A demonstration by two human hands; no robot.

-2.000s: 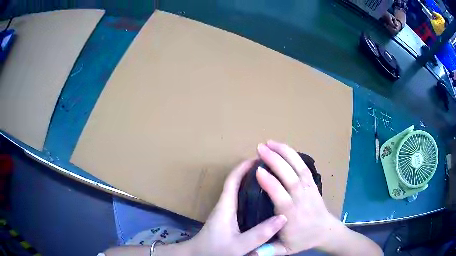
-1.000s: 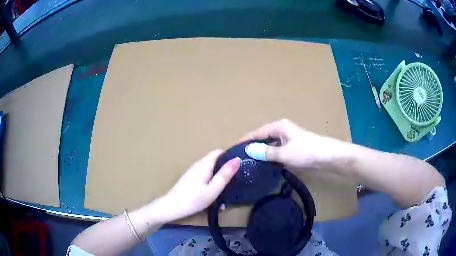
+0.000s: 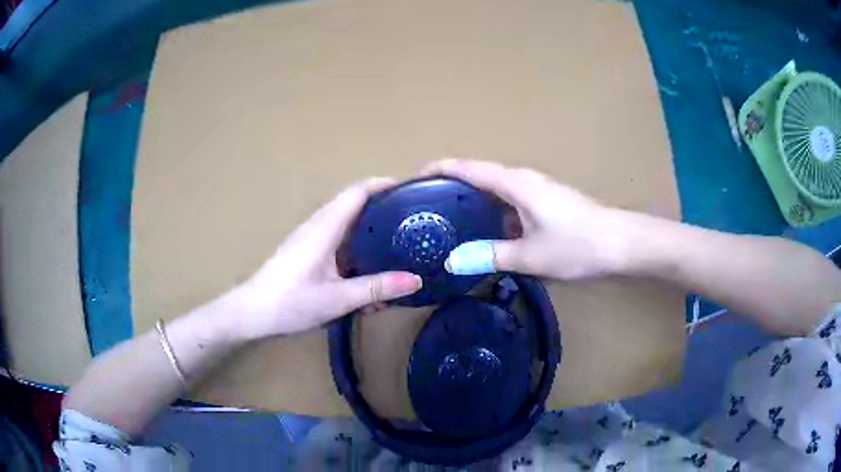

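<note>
Black headphones lie over the front edge of the cardboard sheet point(image 3: 387, 101). The headband point(image 3: 343, 369) curves toward my body. The upper ear cup point(image 3: 387, 221) shows a shiny round plate with small central holes. My left hand point(image 3: 304, 267) holds its left side, thumb on the plate. My right hand point(image 3: 562, 226) holds its right side, its thumb in a pale blue wrap resting beside the holes. The lower ear cup point(image 3: 472, 369) lies inside the band with its holed face up, untouched. My fingers under the upper cup are hidden.
A light green desk fan point(image 3: 795, 147) stands on the teal bench at right. A thin pale-handled tool point(image 3: 730, 120) lies beside it. Another cardboard sheet point(image 3: 41, 240) lies at left. The bench's front edge runs below the cardboard.
The headphones, first a dark lump between both hands, now lie opened out with both holed faces showing. My view has tilted down and shifted; the items across the belt have left the picture.
</note>
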